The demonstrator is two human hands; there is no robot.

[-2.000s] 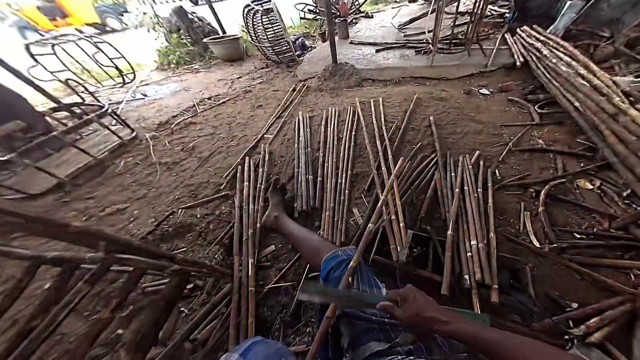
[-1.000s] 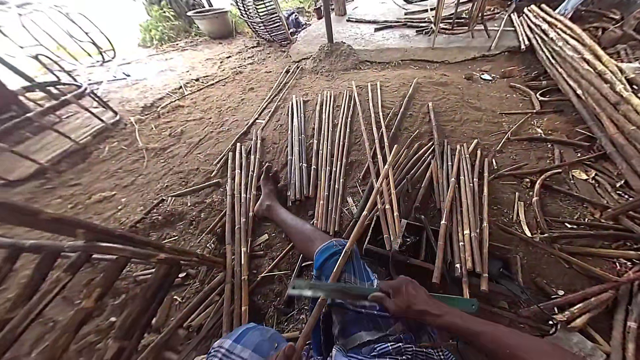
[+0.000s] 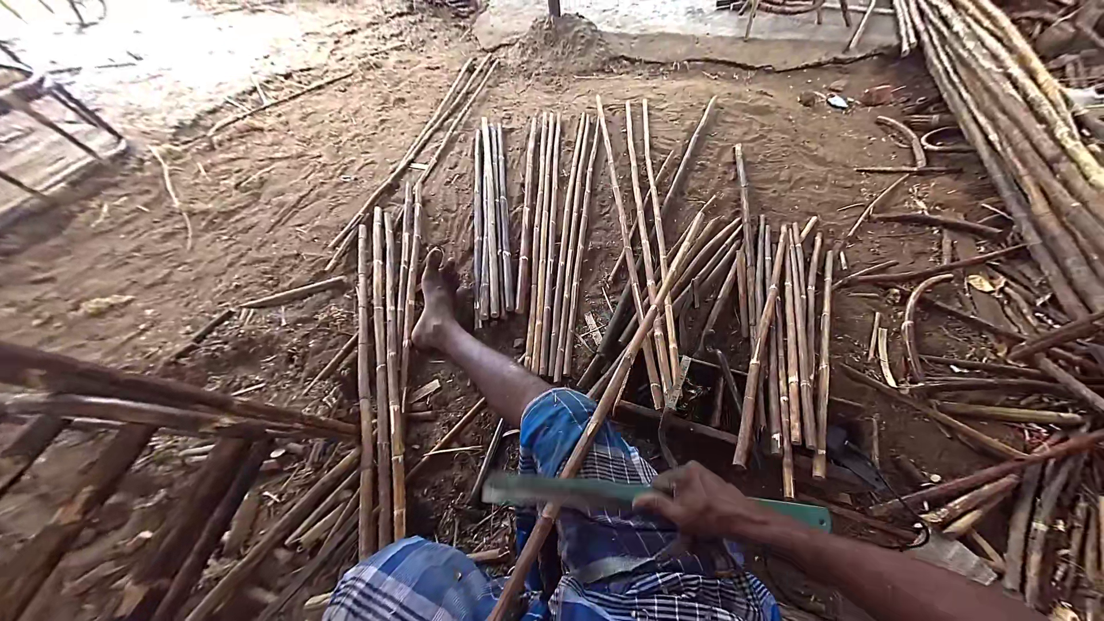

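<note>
My right hand [image 3: 699, 500] is closed around a long, flat green tool [image 3: 789, 512], whose exact kind I cannot tell. Its far part crosses over a long cane pole [image 3: 617, 379], which slants from the bottom edge up to the right across my lap. My lap is covered by a blue checked cloth [image 3: 414, 582]. Outside the view is my left hand, and the pole's lower end is cut off by the bottom edge. Beyond my outstretched bare leg [image 3: 500, 375] lie sorted cane sticks [image 3: 539, 233]; others lie to its left [image 3: 379, 371] and right [image 3: 802, 345].
A dark wooden frame with slats [image 3: 155, 405] stands at the lower left. Thick long poles [image 3: 1009, 155] lean at the upper right, above curved and broken cane pieces [image 3: 914, 319]. A concrete slab [image 3: 733, 47] edges the dirt floor at the back.
The view has tilted down. The green tool stays in my right hand across the pole. One second ago part of my left hand showed at the bottom edge; now it is out of view.
</note>
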